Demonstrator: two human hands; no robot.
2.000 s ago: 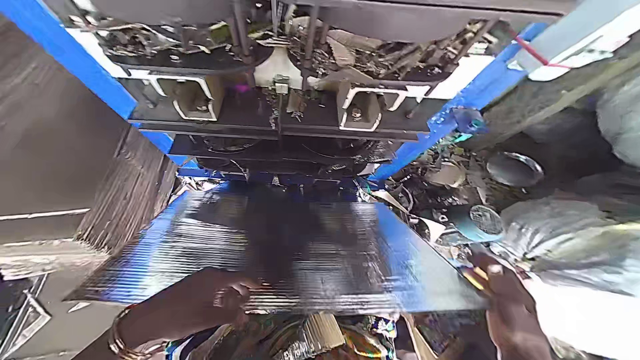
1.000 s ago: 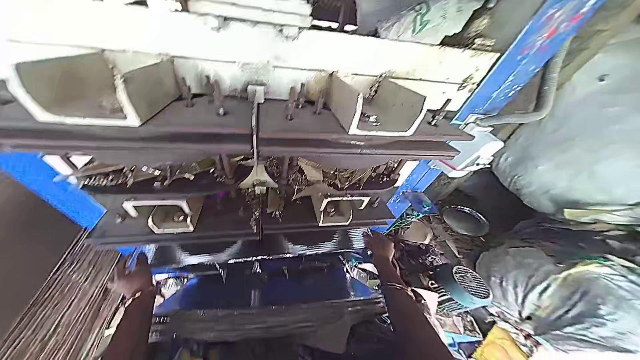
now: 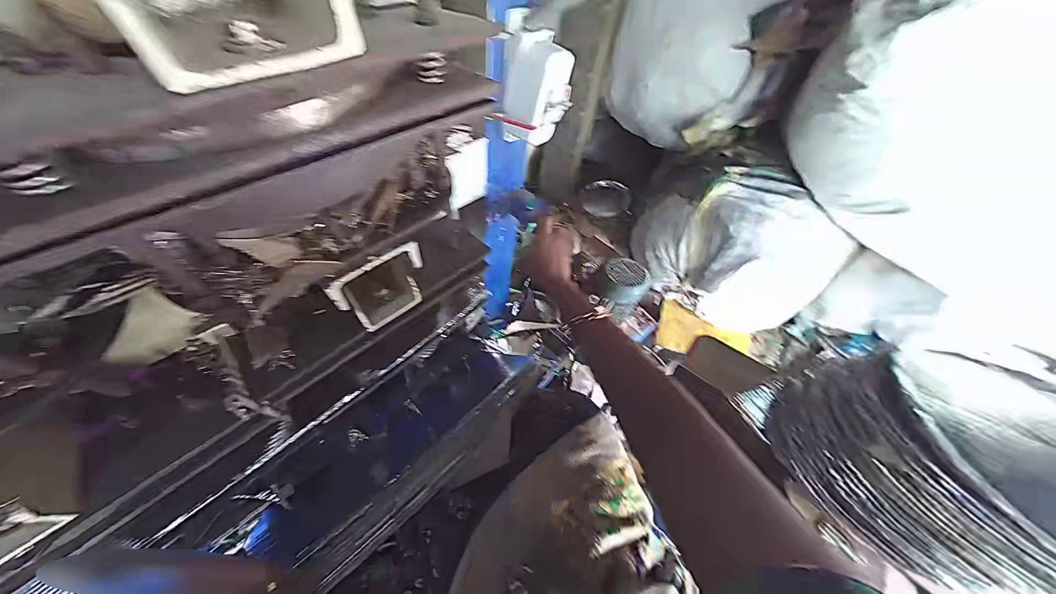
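Note:
My right hand (image 3: 554, 247) reaches out to the blue upright post (image 3: 502, 264) of a machine, close to a small dark-blue part (image 3: 518, 205) on it. Its fingers are blurred, so what they touch is unclear. A bracelet circles the wrist. Left of the post run the machine's stacked dark plates (image 3: 247, 177), with a square metal bracket (image 3: 384, 289) between them. A thin bright sheet edge (image 3: 396, 363) shows lower down. My left hand cannot be made out; a blurred brown and blue shape at the bottom left may be part of that arm.
A white switch box (image 3: 536, 87) is mounted on the post. Right of my arm are a motor with a round grille (image 3: 627, 272), large filled sacks (image 3: 759, 247), a yellow item (image 3: 701, 326) and a stack of thin dark sheets (image 3: 866, 462). Scraps lie between the machine's plates.
The ribbed shiny sheet held in both hands earlier has gone in between the machine's plates. My right hand has left the sheet's edge for the blue post. The view has swung right.

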